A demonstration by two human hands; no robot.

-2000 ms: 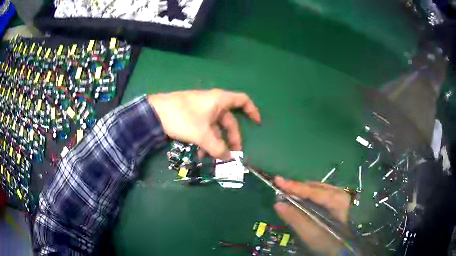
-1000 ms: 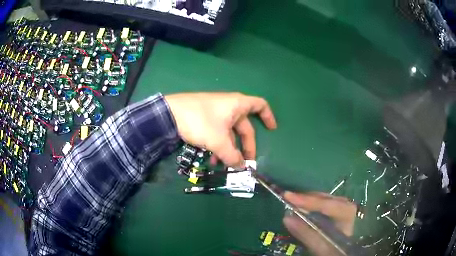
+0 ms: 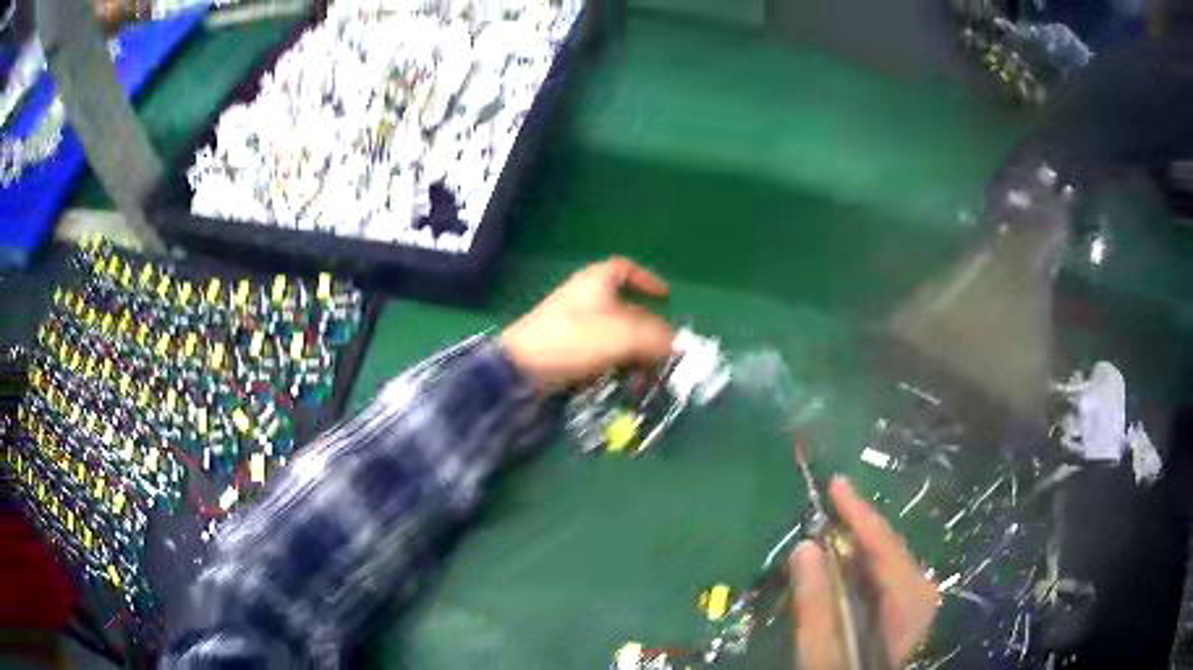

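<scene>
My left hand is at the middle, its fingers at the near-left edge of a white plastic housing, which they hold. A circuit board with a yellow block lies beside the housing, partly under my left hand and blurred. My right hand grips a soldering iron, its tip pointing up and away, apart from the housing. A wisp of smoke hangs between the tip and the housing.
Rows of circuit boards lie on a dark mat at left. A black tray heaped with white pieces stands at upper left. More boards lie near the front. Scrap leads are scattered at right below a grey-brown fume nozzle.
The iron's tip has come away from the housing, to the right. My left hand and the housing have shifted right and up in the view. The camera view has shifted, showing more of the black tray.
</scene>
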